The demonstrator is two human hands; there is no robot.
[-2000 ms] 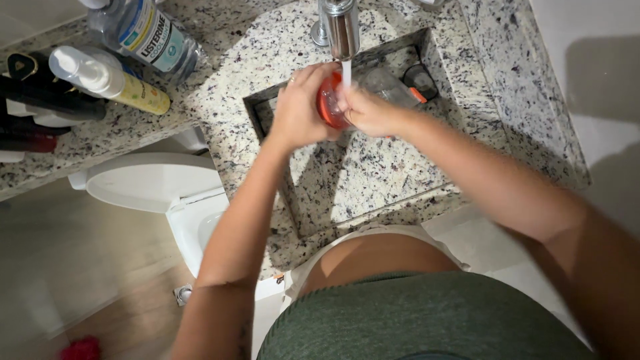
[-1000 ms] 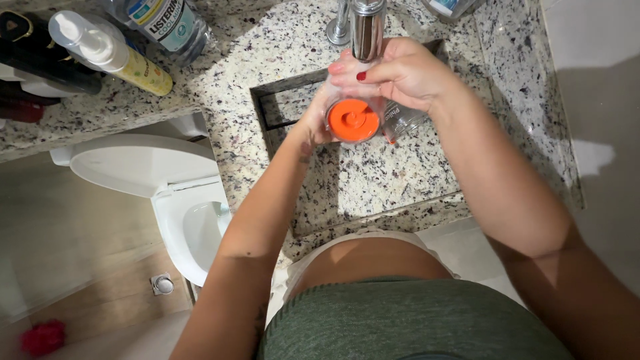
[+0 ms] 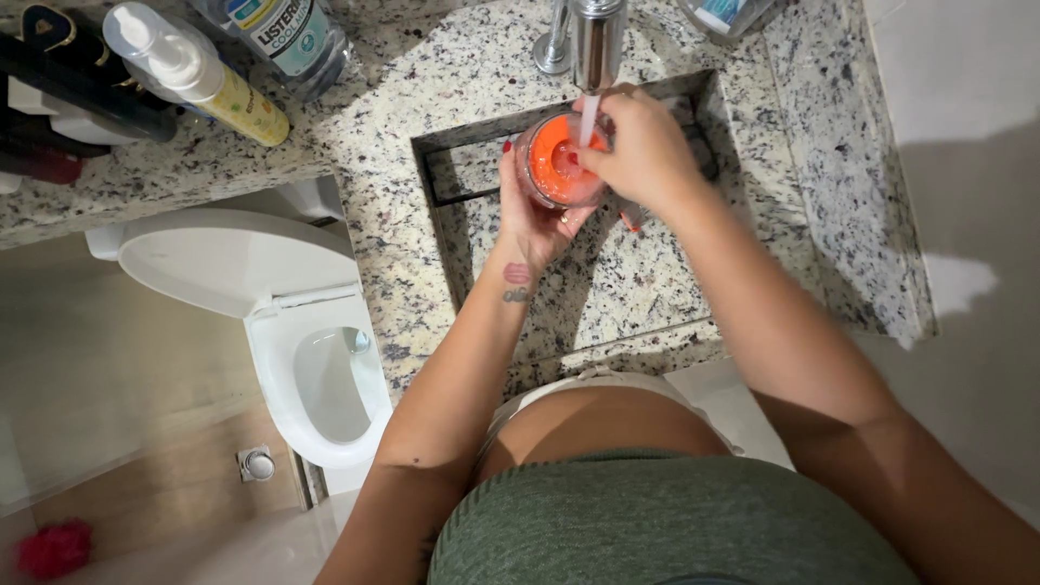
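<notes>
A round clear container with an orange inner part (image 3: 552,172) is under the chrome faucet (image 3: 600,49), with water running onto it. My left hand (image 3: 532,207) is wrapped around its left side and underside. My right hand (image 3: 642,146) is at its right edge, with fingertips on the orange part under the stream; whether they grip anything is hard to tell. Below them lies the granite sink basin (image 3: 634,284). A small clear piece with an orange edge (image 3: 630,218) rests in the basin, partly hidden by my right hand and forearm.
On the counter at the left stand a Listerine bottle (image 3: 292,41), a pump bottle with a yellow label (image 3: 244,106) and several dark bottles (image 3: 106,81). A clear container (image 3: 723,15) is behind the basin at the right. An open toilet (image 3: 333,382) stands lower left.
The orange-filled container, upright with its round face up one second ago, is now tilted under the stream. My right hand has moved from behind it onto its right edge.
</notes>
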